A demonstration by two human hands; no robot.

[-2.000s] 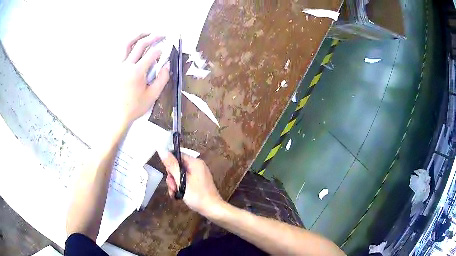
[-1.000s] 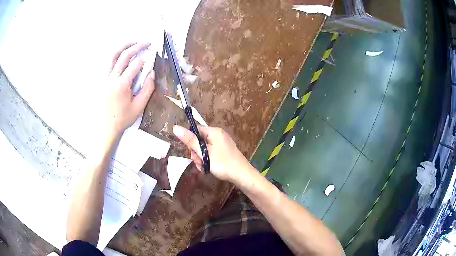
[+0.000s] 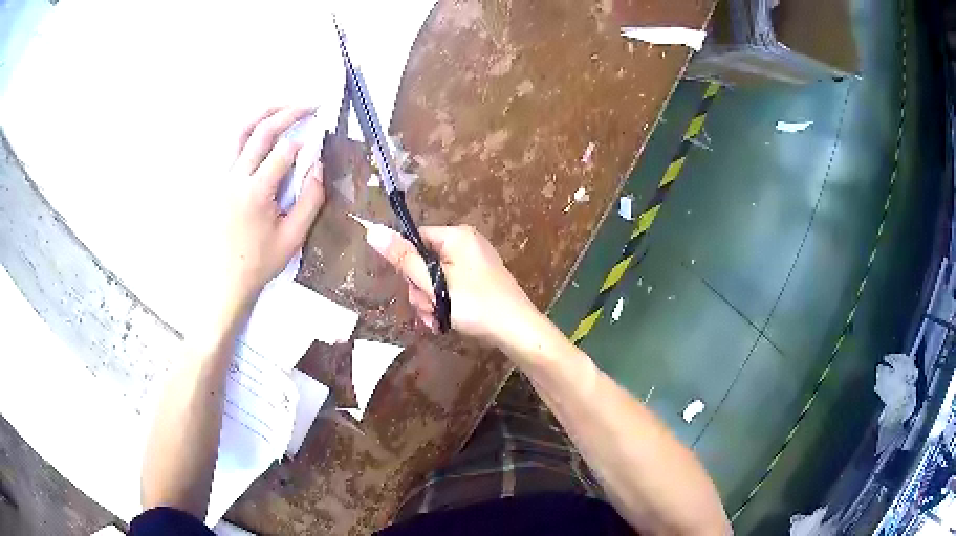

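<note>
My right hand (image 3: 461, 283) grips the black handles of long silver shears (image 3: 375, 128). The blades point up and slightly left, with their front part over the edge of the white sheet stack (image 3: 126, 126). My left hand (image 3: 275, 204) lies on the stack left of the blades, fingers spread, pressing near the cut edge. Small white offcuts (image 3: 407, 168) lie beside the blades on the brown table. A fan-shaped white piece (image 3: 372, 372) lies below the hands. Whether the blades are fully closed on the sheets is hard to tell.
The brown table (image 3: 524, 115) ends along a slanted edge at the right, with a white scrap (image 3: 663, 38) near it. Beyond are the green floor (image 3: 776, 262) with striped tape and a cardboard box (image 3: 802, 37) at top right. Lined paper (image 3: 257, 393) lies by my left forearm.
My right hand and the shears have moved right and up, and the blades have tilted left. The fan-shaped piece now shows apart on the table. My left hand has shifted slightly left and down.
</note>
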